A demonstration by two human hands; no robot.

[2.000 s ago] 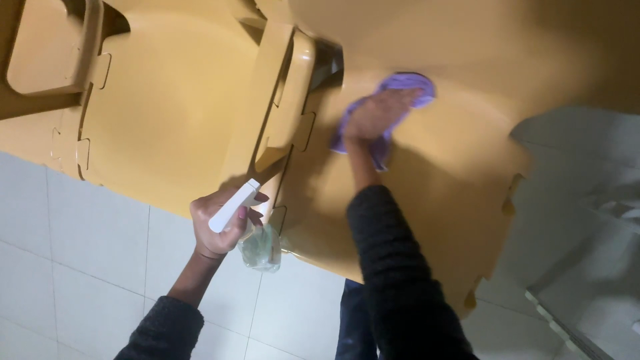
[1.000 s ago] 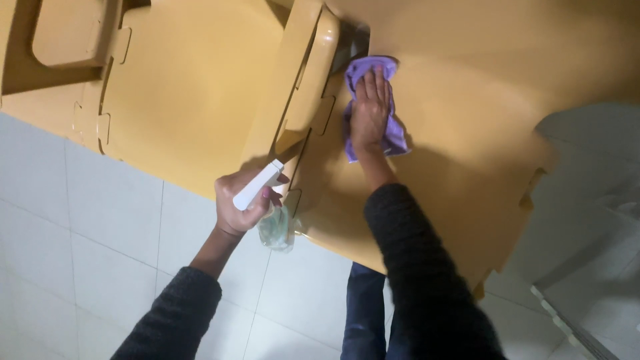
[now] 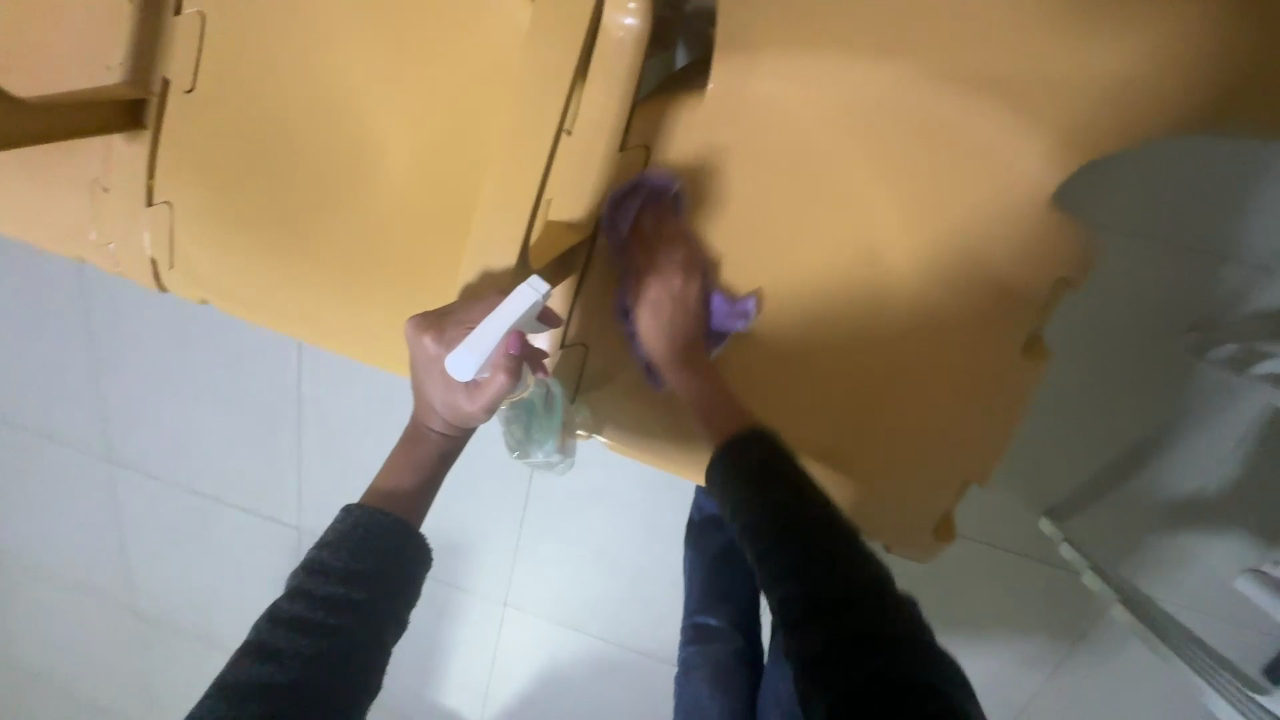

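Observation:
My left hand (image 3: 462, 362) grips a spray bottle with a white trigger head (image 3: 497, 330); its clear body (image 3: 538, 425) hangs below, over the near edge of the seats. A purple cloth (image 3: 735, 312) lies bunched under my right hand (image 3: 668, 290), which presses it on the left side of the right-hand yellow plastic seat (image 3: 880, 260). The hand and cloth are blurred, and the fingers are partly hidden. Left of them is another yellow plastic seat (image 3: 340, 170), with a raised rounded armrest or rim (image 3: 610, 90) between the two.
A dark gap (image 3: 682, 45) opens between the seats at the top. Another yellow seat part (image 3: 65, 50) is at the upper left. Pale floor tiles (image 3: 200, 400) lie below. At the lower right are a pale rail (image 3: 1130, 600) and a whitish object (image 3: 1245, 355). My legs in jeans (image 3: 715, 620) stand at the near edge.
My right hand has moved the purple cloth from farther up on the right seat down and left, near the seam. The left hand still holds the spray bottle.

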